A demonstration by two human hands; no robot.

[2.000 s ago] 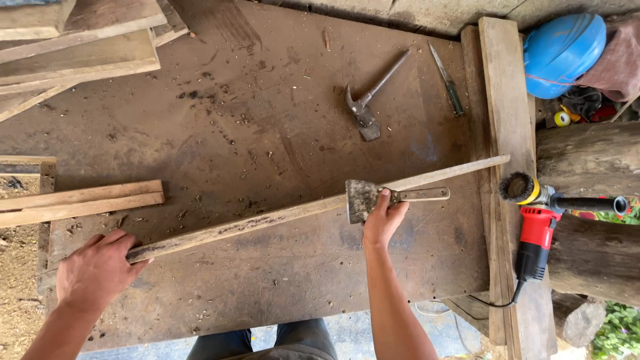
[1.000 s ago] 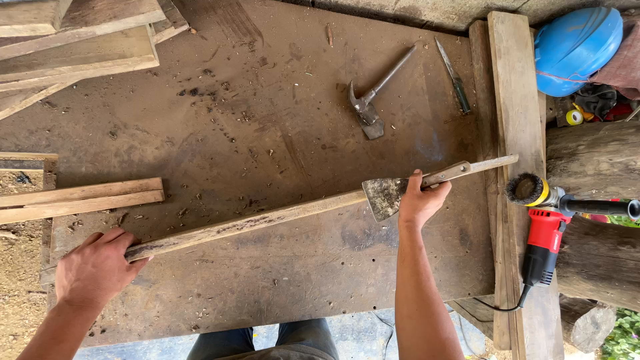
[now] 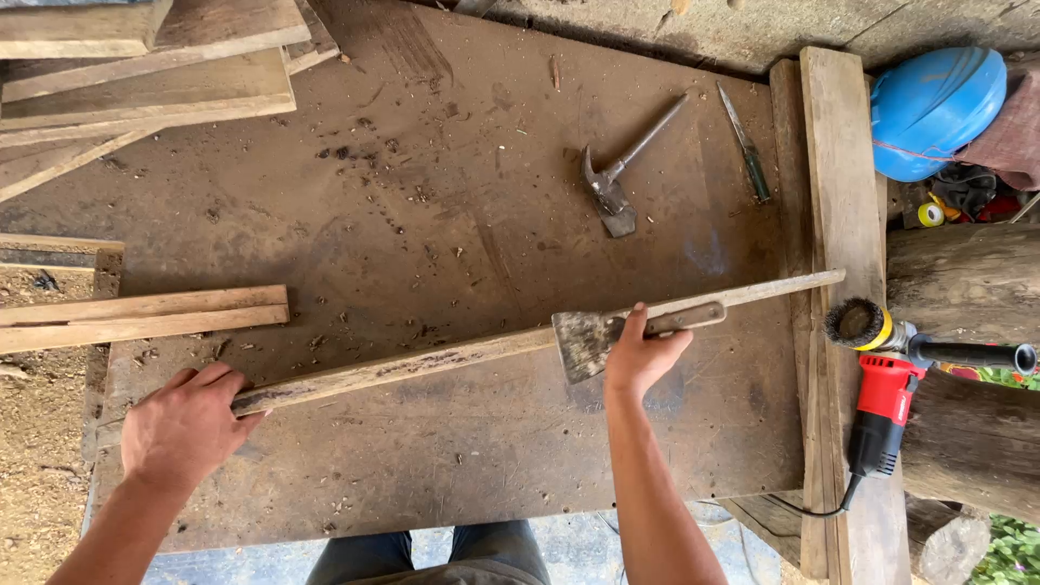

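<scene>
A long narrow wooden strip [image 3: 406, 367] lies slantwise over the worktable, its far end resting on the planks at the right. My left hand [image 3: 185, 422] grips its near left end. In my right hand [image 3: 646, 353] is a wide-bladed scraper [image 3: 585, 345] with a riveted handle; its blade is over the middle of the strip. Whether the blade's edge touches the wood I cannot tell. Farther back on the table lie a claw-headed tool with a flat blade and metal handle [image 3: 609, 191] and a knife with a dark green handle [image 3: 747, 150].
Boards [image 3: 203, 81] are stacked at the upper left, above two narrow wooden pieces [image 3: 146, 317]. Along the right edge, a plank [image 3: 845, 179] bears a red angle grinder [image 3: 886, 390] with a wire cup brush. A blue hard hat [image 3: 938, 110] sits beyond. Wood debris dots the brown tabletop [image 3: 366, 236].
My right hand with the scraper has moved back left along the strip since one second ago, after an earlier move to the right. My left hand has stayed at the strip's left end.
</scene>
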